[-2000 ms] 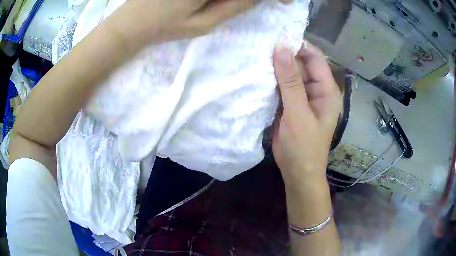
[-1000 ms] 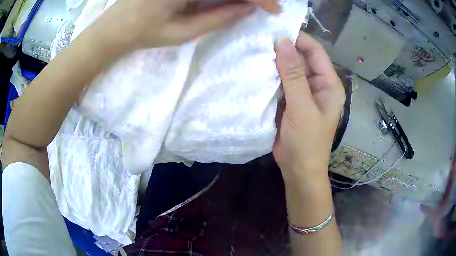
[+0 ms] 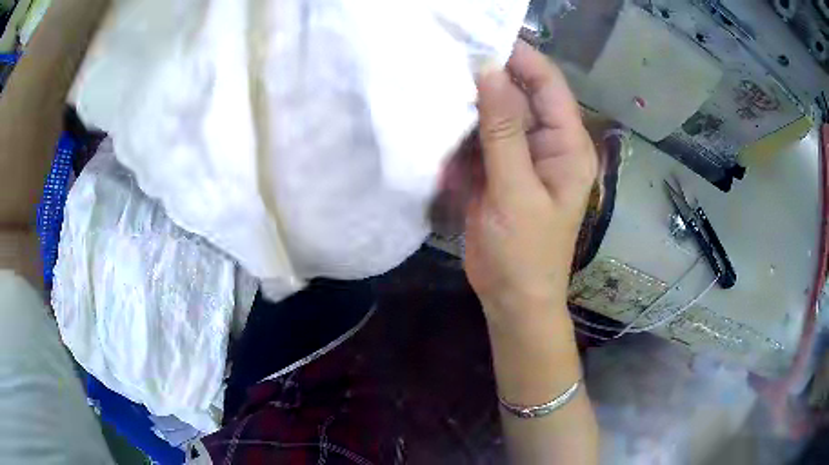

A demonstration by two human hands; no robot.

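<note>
A white thin crinkled garment piece [image 3: 336,163] is held up across the upper middle, with a cream strip or fold running down it; part of it is blurred. My right hand [image 3: 532,173] pinches its right edge between thumb and fingers, beside the machine. My left forearm shows at the left edge, but my left hand is not visible, past the top edge or behind the cloth. The overlock machine [image 3: 654,73] stands at the upper right. Its needle area is mostly hidden.
Open thread snips [image 3: 709,241] lie on the pale machine table [image 3: 768,227], with white threads beside them. A white garment pile [image 3: 145,291] hangs at left over a blue basket [image 3: 56,204]. A dark red plaid apron [image 3: 382,400] covers my lap. A hazy clear bag [image 3: 673,400] is at lower right.
My left hand has moved left and up out of sight. The garment is spread further left and turned, showing the cream strip. My right hand keeps its pinch, shifted slightly left in view.
</note>
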